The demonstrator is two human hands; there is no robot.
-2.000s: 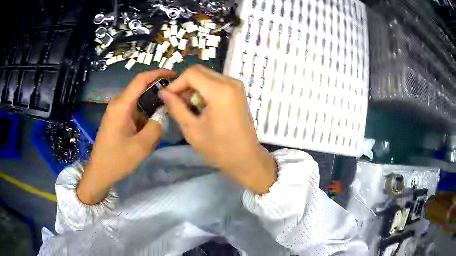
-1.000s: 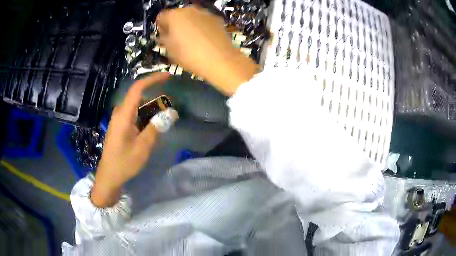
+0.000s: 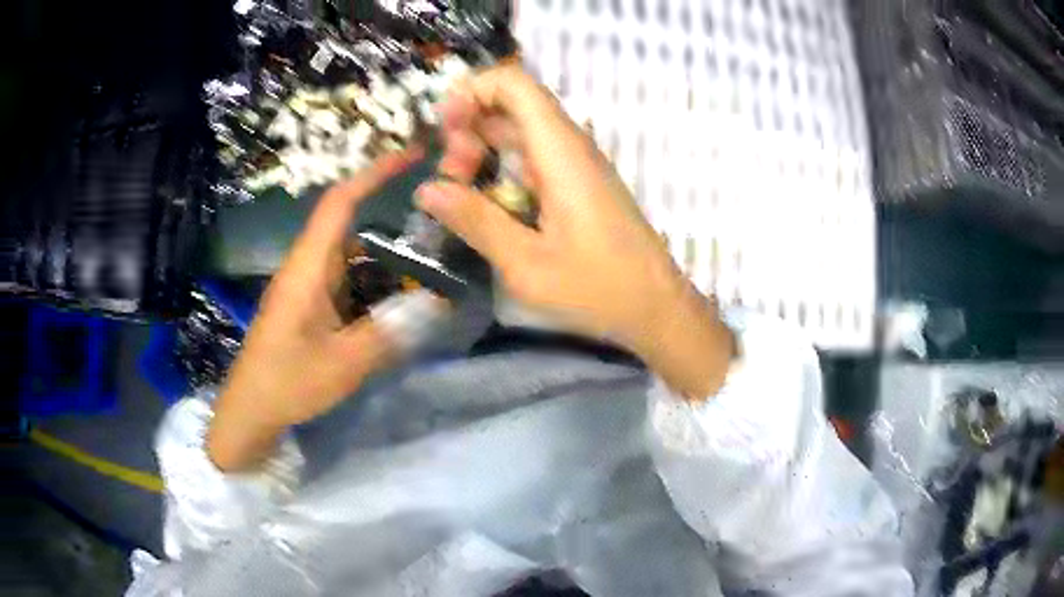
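My left hand point(image 3: 292, 338) holds a dark watch housing point(image 3: 379, 278) with a shiny rim between thumb and fingers. A whitish cot covers the thumb tip, and the housing is partly hidden and blurred. My right hand point(image 3: 572, 239) is just to the right of and above the housing, its thumb and curled fingers close together. A small cream-yellow spot shows inside its curled fingers; blur hides whether it is a held part. A pale, see-through blur point(image 3: 422, 233) lies between the right thumb and the housing.
Loose cream blocks point(image 3: 338, 123) lie beyond the hands, with shiny black and silver parts point(image 3: 350, 29) behind. The white parts tray point(image 3: 758, 187) is right. Black trays point(image 3: 93, 198) and blue bins point(image 3: 76, 362) are left. The fixture point(image 3: 992, 466) is blurred at lower right.
My right hand reached to the loose parts one second ago and is now back beside the housing. My left hand still holds the housing, a little lower in the picture.
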